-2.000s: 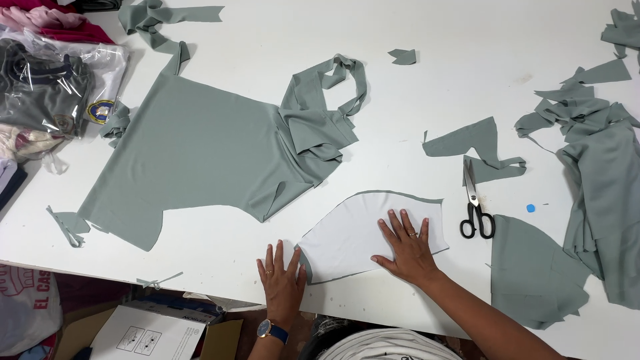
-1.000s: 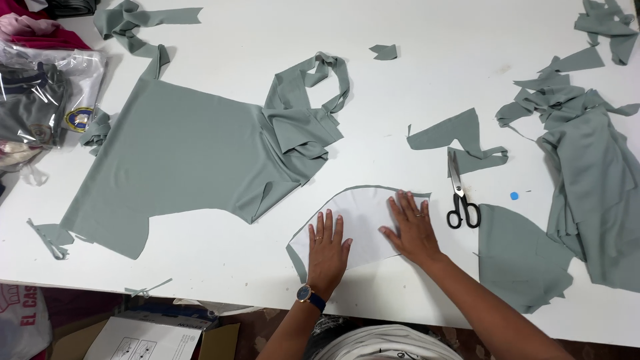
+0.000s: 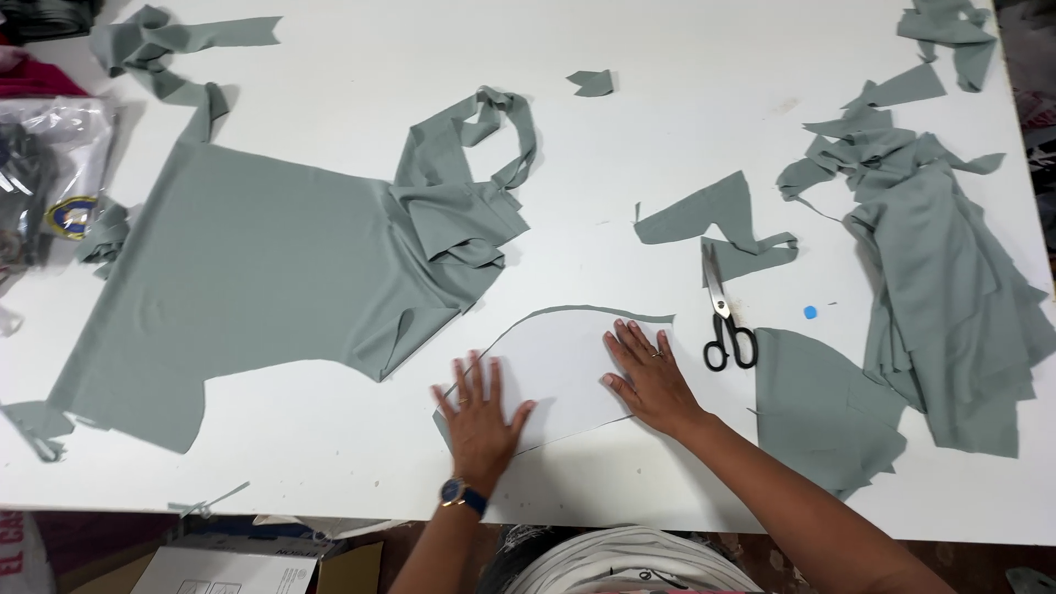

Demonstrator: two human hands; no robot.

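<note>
A white paper pattern piece [image 3: 561, 371] with a curved top lies on grey-green fabric, whose edge shows along the curve and at the left end. My left hand [image 3: 478, 421] rests flat on its left part, fingers spread. My right hand [image 3: 652, 375] presses on its right end, palm down. Neither hand grips anything. Black-handled scissors [image 3: 719, 318] lie right of my right hand, blades pointing away and over a fabric scrap [image 3: 718, 214]. A cut fabric piece [image 3: 825, 412] lies to the right of the scissors.
A large grey-green fabric piece [image 3: 264, 264] spreads over the left of the white table [image 3: 594, 165]. Layered fabric [image 3: 940, 289] lies at the right, with scraps above. A clear plastic bag [image 3: 74, 165] sits at the left edge. A cardboard box [image 3: 351, 569] stands below the front edge.
My left hand moved right from the pattern's left edge onto the paper, then back toward its left end. My right hand stays on the right part.
</note>
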